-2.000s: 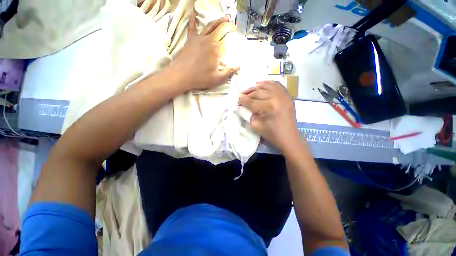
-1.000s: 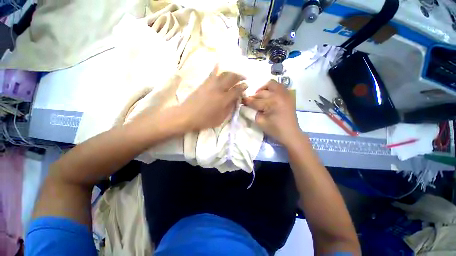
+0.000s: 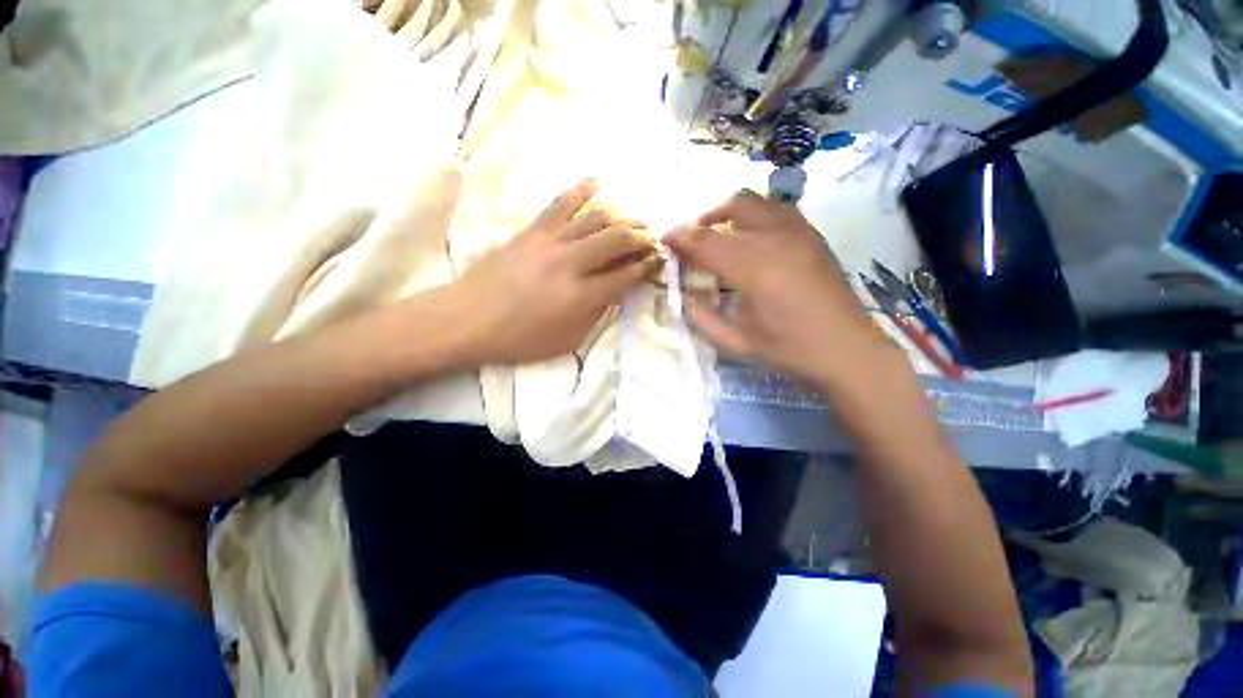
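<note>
A large cream garment piece [image 3: 368, 205] lies in folds over the machine table, its near end drooping over the front edge. A narrow white tape [image 3: 691, 357] runs down from between my hands along the cloth and hangs loose below it. My left hand [image 3: 559, 280] lies on the cloth with its fingertips pinching the cloth edge. My right hand [image 3: 763, 280] pinches the tape and cloth edge just beside the left fingertips. The bright lamp washes out the cloth behind my fingers. The needle and presser foot cannot be made out.
The white sewing machine [image 3: 1077, 68] stands behind at the right, with its dark thread tension spring [image 3: 791, 142]. A black phone [image 3: 992, 259], thread snips [image 3: 916, 316] and a red stick [image 3: 1074, 400] lie at the right. A beige cut panel [image 3: 109, 68] lies upper left.
My right hand has moved up to meet my left hand at the cloth edge. The white tape now hangs straighter and lower, away from the cloth. The camera view has shifted somewhat.
</note>
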